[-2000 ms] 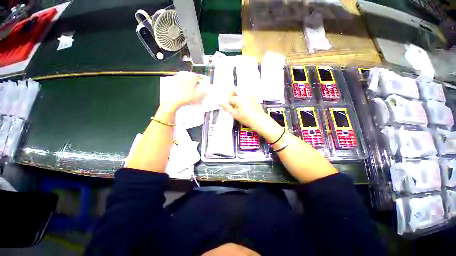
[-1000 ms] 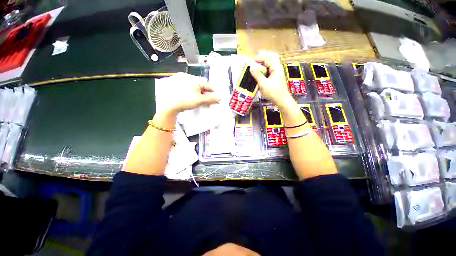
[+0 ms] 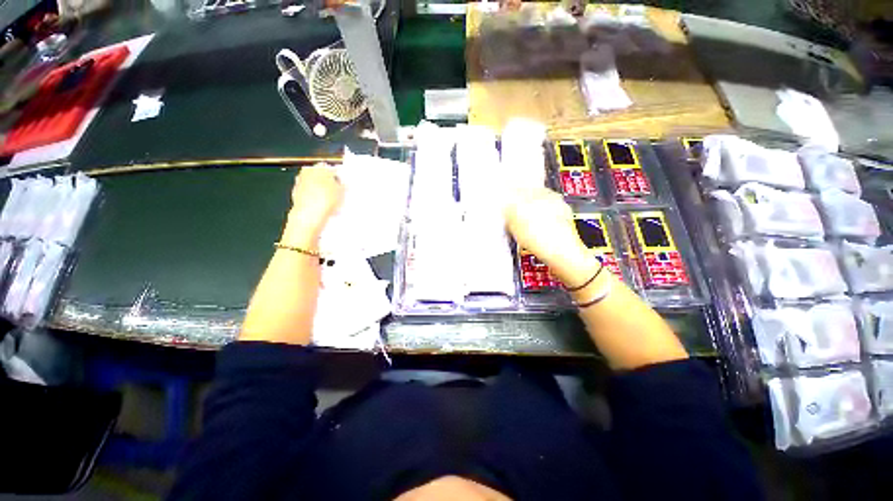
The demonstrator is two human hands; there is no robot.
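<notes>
A clear blister tray (image 3: pixel 697 279) holds two rows. Bare keypad phones with red keys and yellow frames (image 3: pixel 658 249) fill its right part; white bagged phones (image 3: pixel 434 256) lie in its left columns. My right hand (image 3: pixel 541 223) is over the third column, fingers bent downward, partly covering a bare phone in the lower row; whether it grips anything is hidden. The white phone bags (image 3: pixel 370 207) lie flat left of the tray. My left hand (image 3: pixel 317 193) rests at their left edge with curled fingers; its fingertips are unclear.
Bagged phones lie in stacked trays at right (image 3: pixel 821 275). Another tray of upright white sleeves (image 3: pixel 41 220) is at far left. A small fan (image 3: pixel 336 85) stands behind by a metal upright (image 3: pixel 368 68). A red tray (image 3: pixel 64 98) is at back left; a yellowish board (image 3: pixel 529 73) lies behind.
The tilted bare phone in my right hand no longer shows. My right hand has moved down over the third column. My left hand has moved left. The second lower pocket now looks fully white.
</notes>
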